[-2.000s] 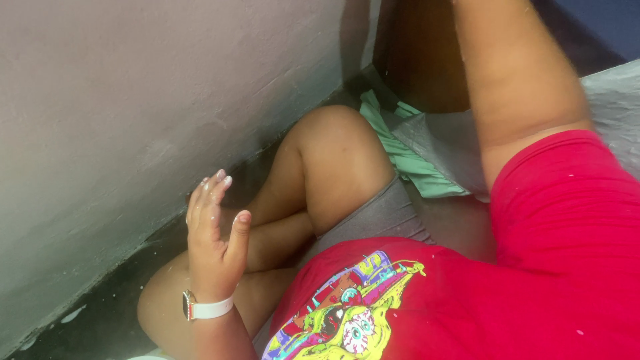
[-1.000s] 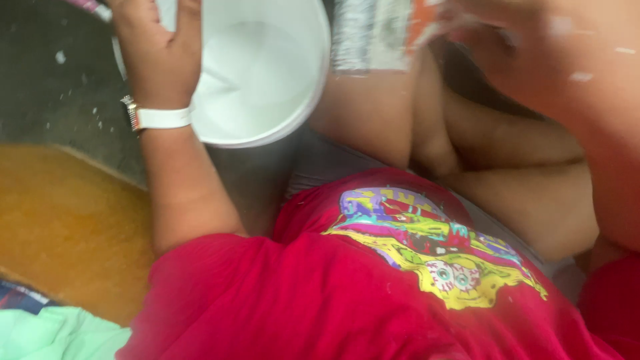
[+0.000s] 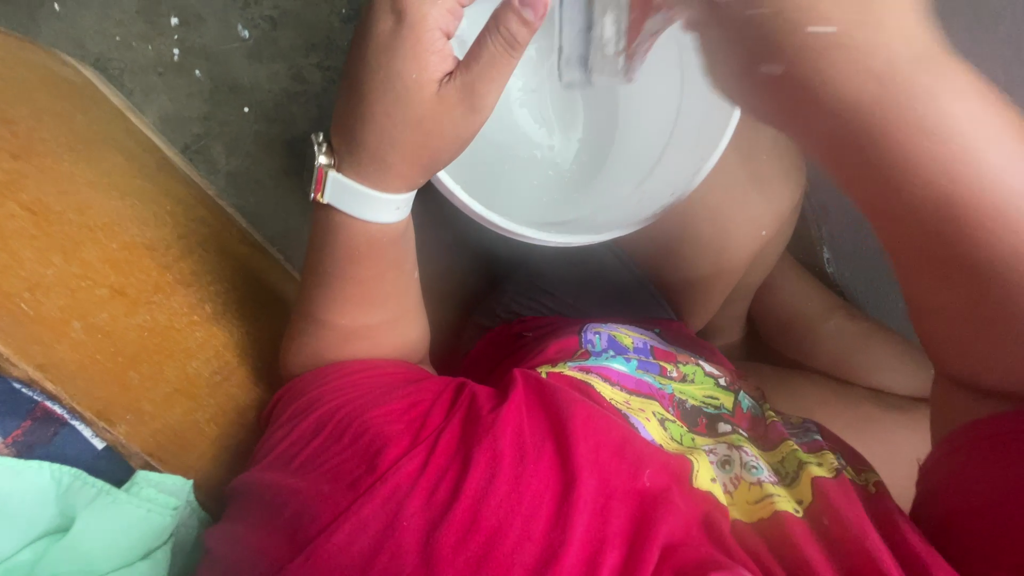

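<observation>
A white bucket (image 3: 640, 176) with whitish contents stands between my arms, its upper part cut off by the top edge. My left hand (image 3: 424, 96), with a white-banded watch at the wrist, is at the bucket's left rim, thumb over the opening and fingers partly out of view. Over the bucket, my right hand (image 3: 720, 40) is blurred and holds what looks like a wide paintbrush (image 3: 588, 48) with a grey, flat end and a reddish part near the fingers. The flat end points down into the bucket. White specks mark the right hand.
A brown wooden board or furniture piece (image 3: 136, 264) lies along the left. Light green cloth (image 3: 88, 512) and dark blue printed material (image 3: 48, 432) are at the lower left. The dark floor (image 3: 264, 104) bears white specks. My bare legs (image 3: 720, 232) are beside and below the bucket.
The view has swung a lot from the wall. Two seconds ago my left hand was raised with its fingers apart; now it is at the bucket. The brush has moved from beside the bucket to over it.
</observation>
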